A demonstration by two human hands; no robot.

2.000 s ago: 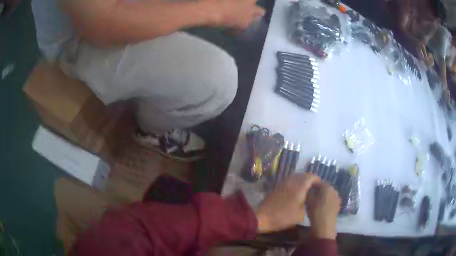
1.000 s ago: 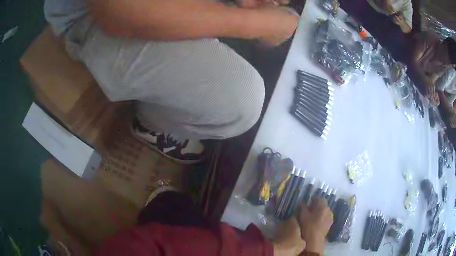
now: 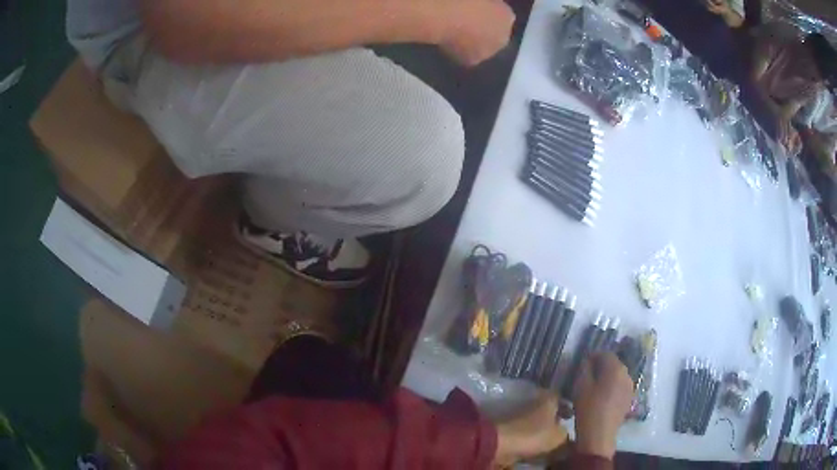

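Black tubes with pale tips (image 3: pixel 540 335) lie side by side on the white table, right of a bagged cable bundle (image 3: pixel 486 307) with yellow parts. A second, smaller group of tubes (image 3: pixel 598 340) lies just to their right. My right hand (image 3: pixel 608 395) is over the lower ends of this second group, its fingers bent downward; the fingertips and any grip are hidden. My left hand (image 3: pixel 537 433) is low at the table's near edge, below the first group, blurred and partly hidden. A bag of dark parts (image 3: pixel 640 367) lies right beside my right hand.
Beyond lie a fanned row of tubes (image 3: pixel 564 161), a large bag of black parts (image 3: pixel 606 64) and a small bag of yellowish parts (image 3: pixel 658 278). More tubes (image 3: pixel 697 395) lie right. A seated person's knee (image 3: pixel 413 138) is left of the table, above a white box (image 3: pixel 110 266).
The tube group beside the cable bag shows more tubes, spread flat, and the second group shows fewer. My hands have moved apart, the left one lower and the right one over the second group.
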